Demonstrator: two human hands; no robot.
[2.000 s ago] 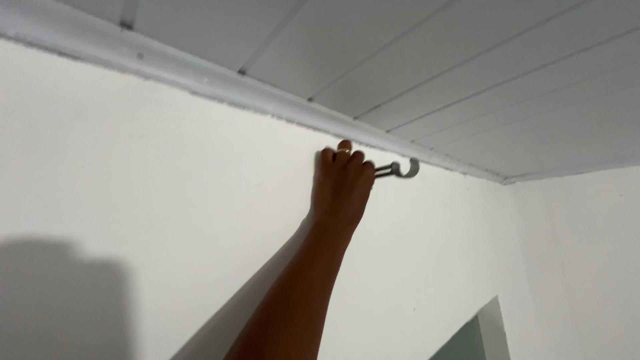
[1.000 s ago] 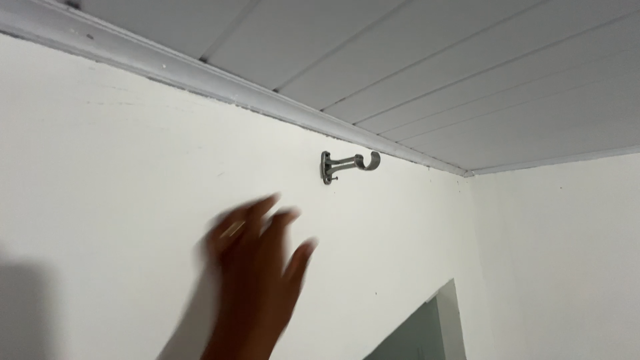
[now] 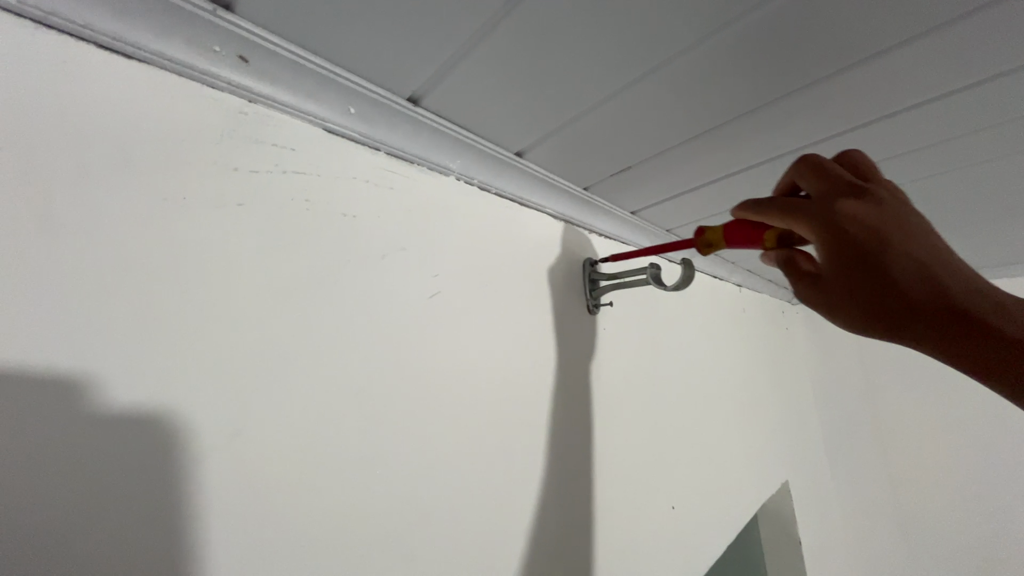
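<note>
A grey metal curtain rod bracket (image 3: 624, 280) is mounted on the white wall just under the ceiling trim, its open hook pointing away from the wall. From the right, my right hand (image 3: 852, 240) grips the red and yellow handle of a screwdriver (image 3: 732, 237). The red shaft runs left to the top of the bracket's wall plate, where its tip is at or very near the upper screw. A lower screw (image 3: 606, 304) sticks out from the plate's bottom end. My left hand is out of view.
Grey-white ceiling panels (image 3: 680, 104) and a trim strip (image 3: 336, 100) run above the bracket. Lower right, an opening with a pale edge (image 3: 780, 524) cuts into the wall. Shadows fall across the wall.
The hand that was at the bracket, then lower left of it, has gone from view. My right hand has come in from the right with the screwdriver, at the plate's top.
</note>
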